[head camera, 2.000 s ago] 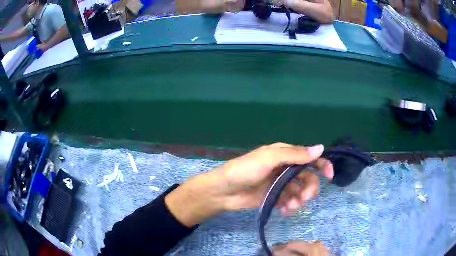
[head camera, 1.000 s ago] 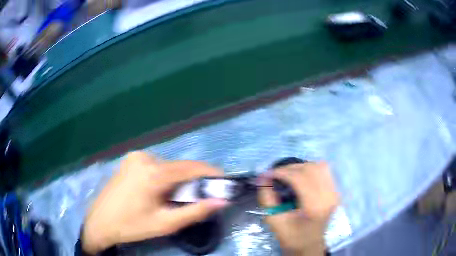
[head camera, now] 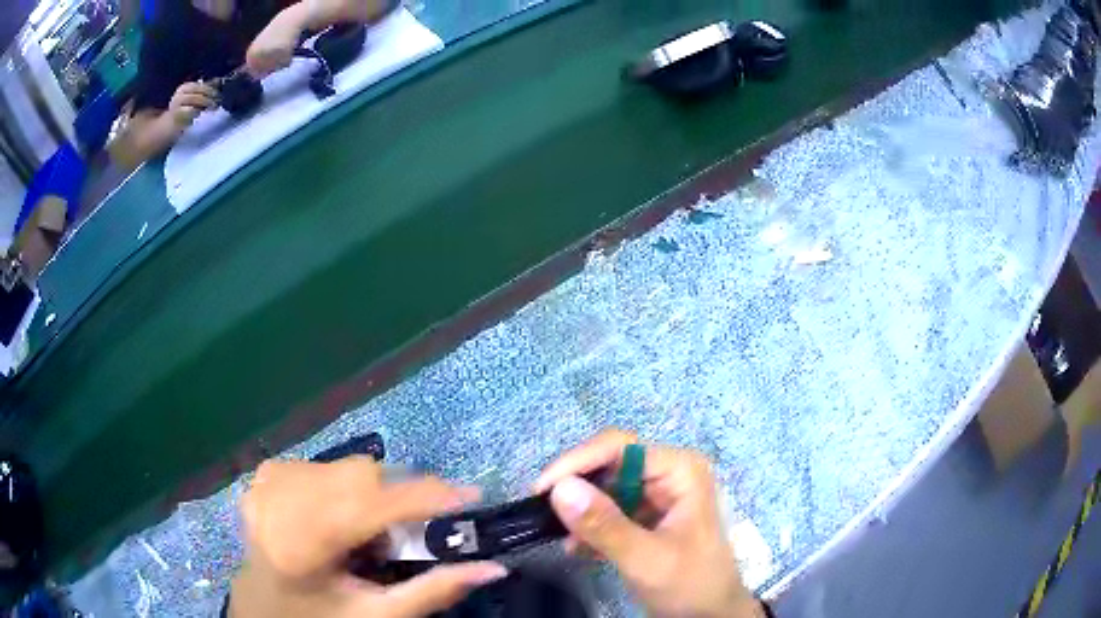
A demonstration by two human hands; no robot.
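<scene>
A black headband end (head camera: 513,526) lies between my hands, with a small silver-white piece (head camera: 456,538) showing at its left part. My left hand (head camera: 350,531) grips it from the left, thumb and fingers on either side of the silver piece. My right hand (head camera: 658,519) pinches its right end. A green grip (head camera: 630,477) of a slim tool shows between my right fingers; its tip is not visible. A dark shape below the hands looks like an ear cup, mostly hidden.
Bubble wrap (head camera: 676,350) covers the bench. Headphones (head camera: 700,60) lie on the green belt (head camera: 362,254); more black units are at the far left edge. Clear plastic bags (head camera: 1050,97) lie at the upper right. A person opposite handles black headphones on a white sheet (head camera: 205,163).
The view has turned and sharpened. My hands have moved lower in the picture. The headband end is held between them, and the green grip now stands up between my right fingers.
</scene>
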